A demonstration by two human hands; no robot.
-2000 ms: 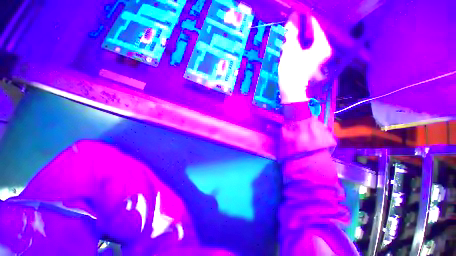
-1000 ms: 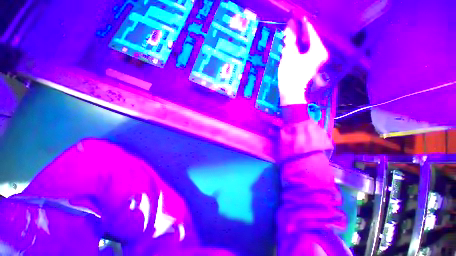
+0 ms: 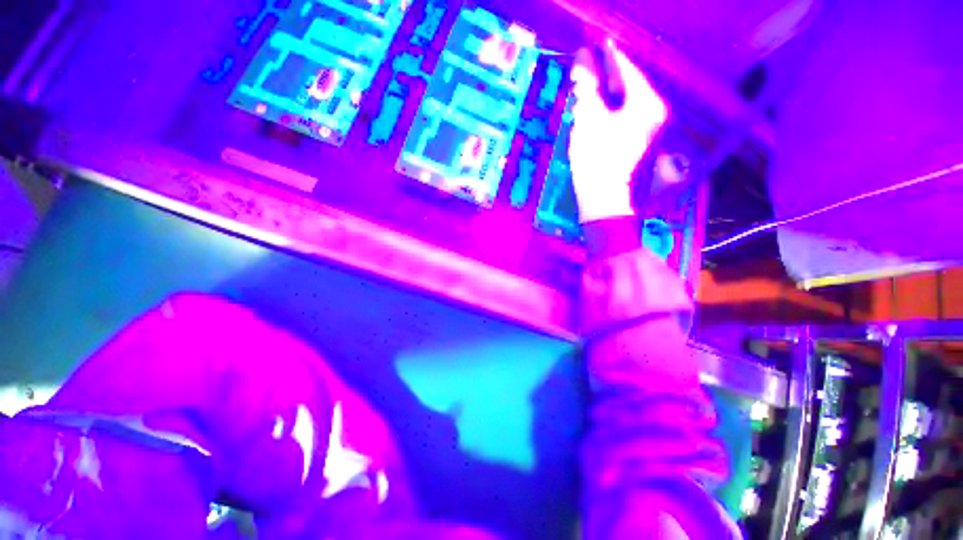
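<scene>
My right hand (image 3: pixel 616 132), overexposed white, is closed round a dark, rounded tool (image 3: pixel 609 79), perhaps a brush or pen. Its thin pale tip points left toward the middle circuit board (image 3: pixel 465 105). That board glows cyan with pinkish-red spots. A similar board (image 3: pixel 317 69) lies to its left. A third board (image 3: pixel 558 190) lies partly hidden beside and under my right hand. Smaller cyan pieces lie in rows between the boards. I cannot tell whether the tip touches anything. My left hand is out of the picture.
The bench front edge (image 3: pixel 317 237) slants down to the right. A small cyan item (image 3: pixel 658 238) and a pale rounded item (image 3: pixel 671 167) are right of my wrist. A thin pale cord (image 3: pixel 834 206) runs right. A metal rack (image 3: pixel 887 422) of boards stands lower right.
My right hand and the dark tool have moved slightly left, closer to the middle board. The pale rounded item beside my hand shows more than two seconds ago.
</scene>
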